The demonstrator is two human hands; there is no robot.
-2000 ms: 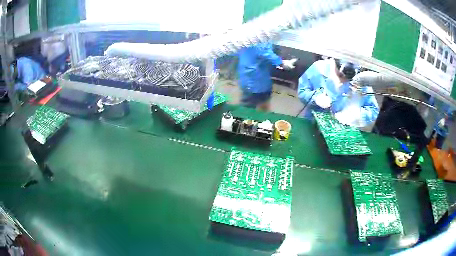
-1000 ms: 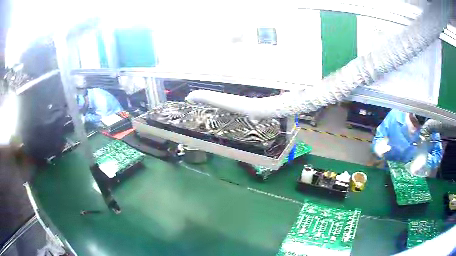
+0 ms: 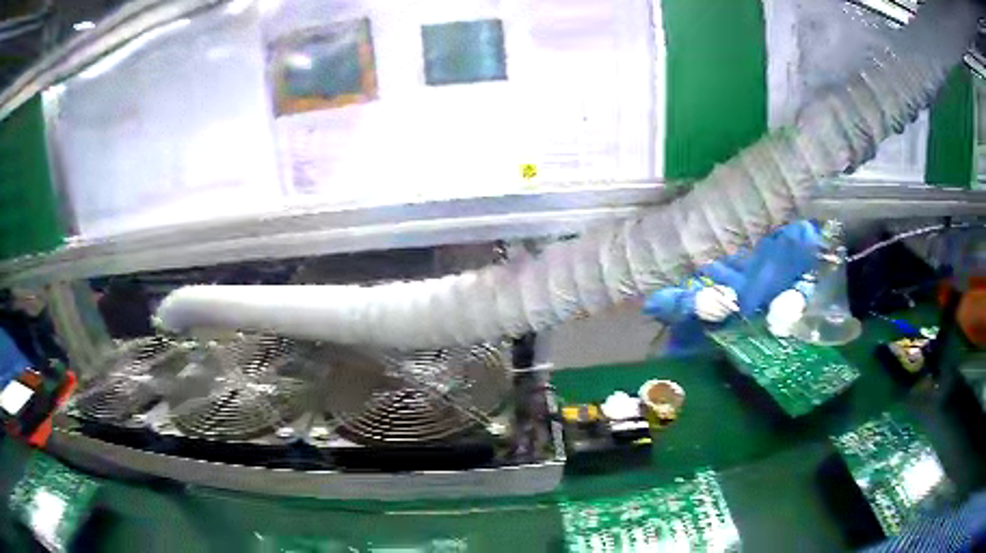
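Neither of my hands is in view; only a blurred blue sleeve (image 3: 935,534) shows at the bottom right edge. A green printed circuit board (image 3: 649,521) lies nearest in front, cut off by the bottom edge. A second board (image 3: 892,472) lies at the right, and another board (image 3: 787,365) lies farther back. One more board (image 3: 52,502) is at the bottom left. A parts tray (image 3: 605,436) with white and yellow items stands beside a small yellow-sided round container (image 3: 661,400).
A framed fan unit (image 3: 314,475) with round wire grilles hangs low over the green bench (image 3: 757,454) at the left. A thick ribbed fume duct (image 3: 605,259) crosses above. Across the bench, a person in blue with white gloves (image 3: 714,302) is at the far board. Orange items are far right.
My view has turned and tilted upward. The fan unit and duct appear larger and nearer, and the nearest board sits at the bottom edge. The far person's gloved hands remain by their board.
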